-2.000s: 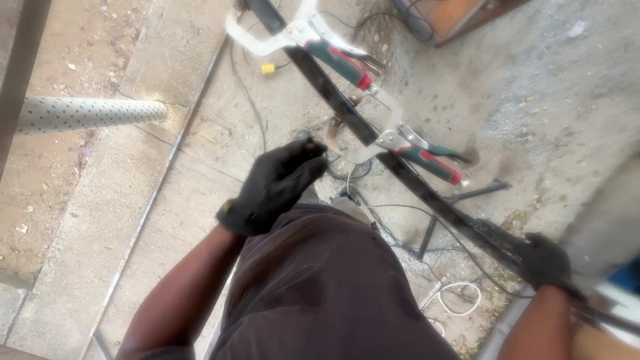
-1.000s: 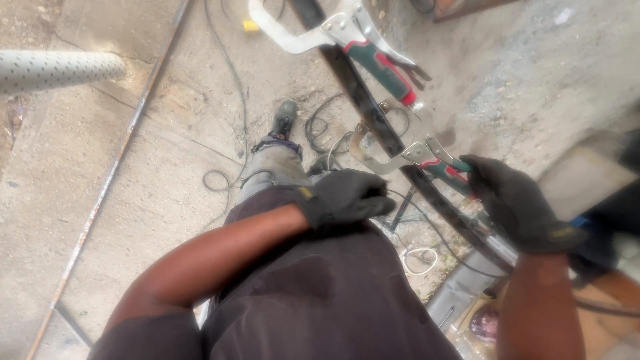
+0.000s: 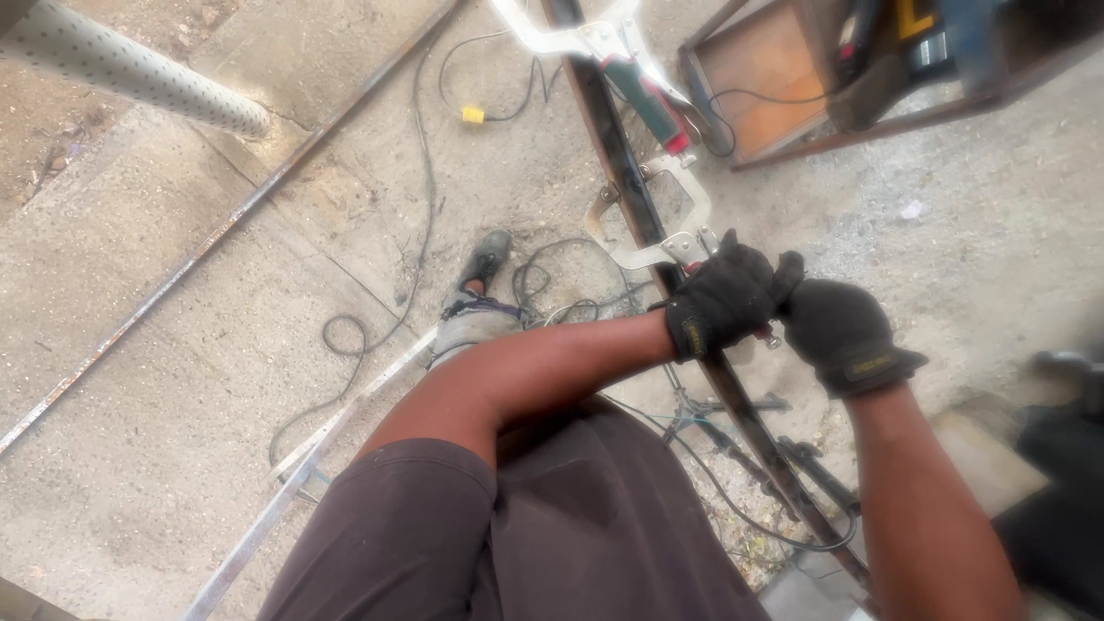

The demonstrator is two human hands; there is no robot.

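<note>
Both hands wear black work gloves. My left hand (image 3: 724, 297) is closed around the handles of the lower locking C-clamp (image 3: 686, 246), whose jaws sit at a dark metal bar (image 3: 617, 147). Only the jaws and the red handle end with its screw show past the glove. My right hand (image 3: 837, 328) is beside it, its fingers touching or very near my left hand's fingers at the handle; whether it grips anything is hidden. A second locking C-clamp (image 3: 642, 99) with a green and red handle is on the bar farther up.
A rusty metal bar (image 3: 233, 216) crosses the concrete at left, near a perforated white pole (image 3: 172, 82). Black cables and a yellow plug (image 3: 473, 115) lie on the ground. A metal-framed box (image 3: 759, 69) stands at upper right. Dark stand parts (image 3: 733, 448) are under the bar.
My left hand has moved from in front of my body to the lower clamp's handles. My right hand, on the bar two seconds ago and at this clamp one second ago, is now beside my left.
</note>
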